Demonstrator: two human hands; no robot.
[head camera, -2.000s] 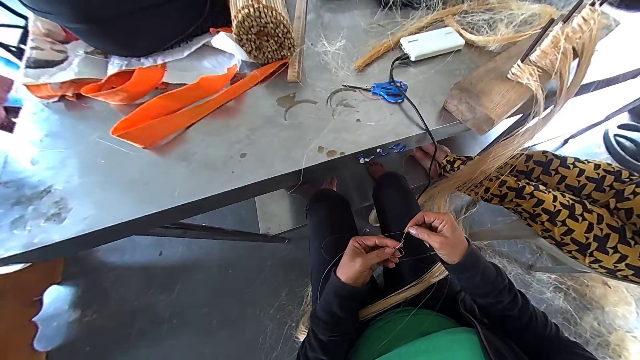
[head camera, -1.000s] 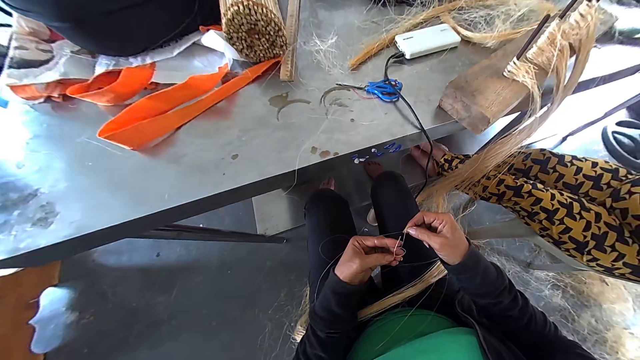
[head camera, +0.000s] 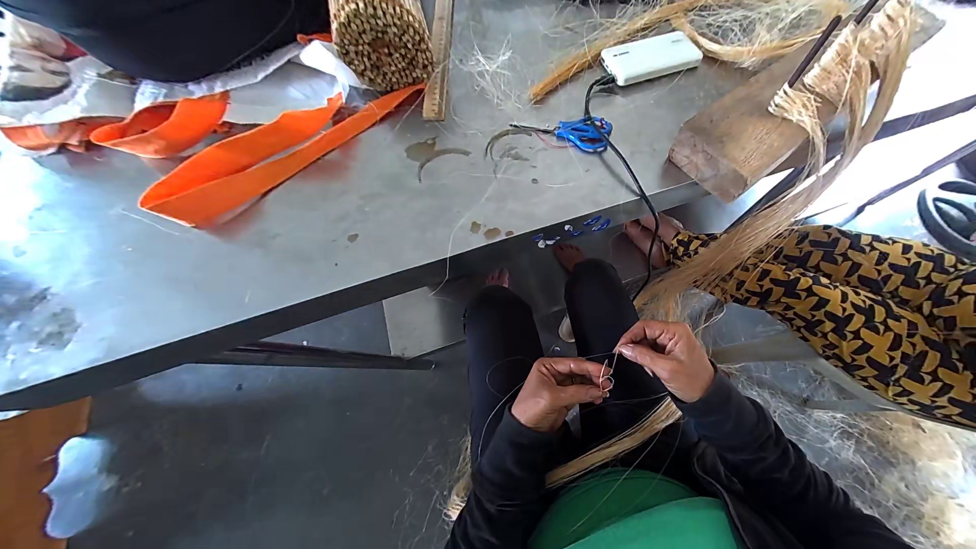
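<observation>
My left hand (head camera: 560, 391) pinches a small loop of thin pale fiber (head camera: 606, 379) between thumb and fingertips, above my lap. Close on its right, my right hand (head camera: 667, 357) holds a fine strand between thumb and forefinger; the two hands are a little apart. Loose thin strands curve around both hands. Across my thighs, below the hands, lies a bundle of straw-colored fibers (head camera: 618, 448). Whether a needle is among the strands I cannot tell.
The metal table (head camera: 305, 252) holds blue-handled scissors (head camera: 584, 134), a white power bank (head camera: 652, 58) with a black cable, a wooden block (head camera: 736, 133), an orange strap (head camera: 252, 179), a wooden ruler (head camera: 438, 65) and a bundle of sticks (head camera: 381, 46). Another person's patterned trouser legs (head camera: 854, 297) are at right.
</observation>
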